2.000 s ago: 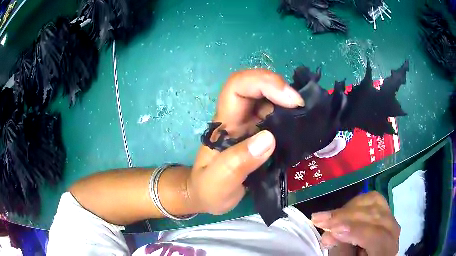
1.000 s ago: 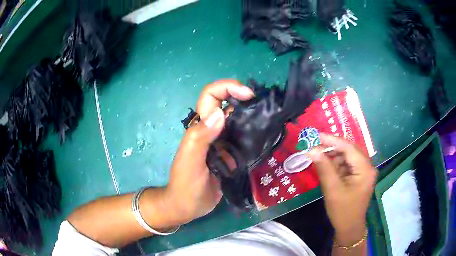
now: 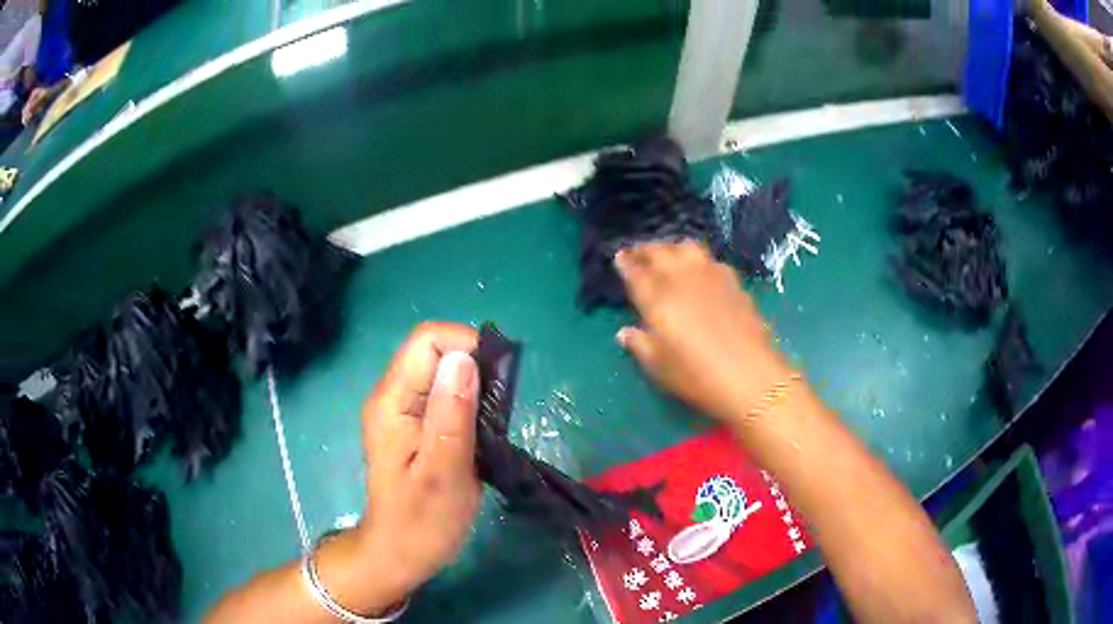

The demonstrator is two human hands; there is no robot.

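Observation:
My left hand [image 3: 430, 457] holds a black figure hair piece [image 3: 537, 478] upright by its edge, its jagged tips pointing right over the red packet [image 3: 647, 466]. My right hand [image 3: 686, 319] is stretched forward with its fingertips at a pile of black hair pieces [image 3: 644, 201]; whether it grips one cannot be told. A white cotton swab [image 3: 740, 513] lies by the whitish oval [image 3: 698, 542] on the red packet.
Spare white swabs [image 3: 793, 250] lie right of the pile. Larger black clumps [image 3: 275, 280] line the left side. Another black heap [image 3: 950, 250] is at right. A green crate [image 3: 1019, 536] is lower right. A white rail [image 3: 470, 204] runs behind; a person's arm [image 3: 1086, 55] shows top right.
My right hand has left the red packet, where a swab now lies, and moved forward to the black pile. My left hand has turned its hair piece. The view has tilted up.

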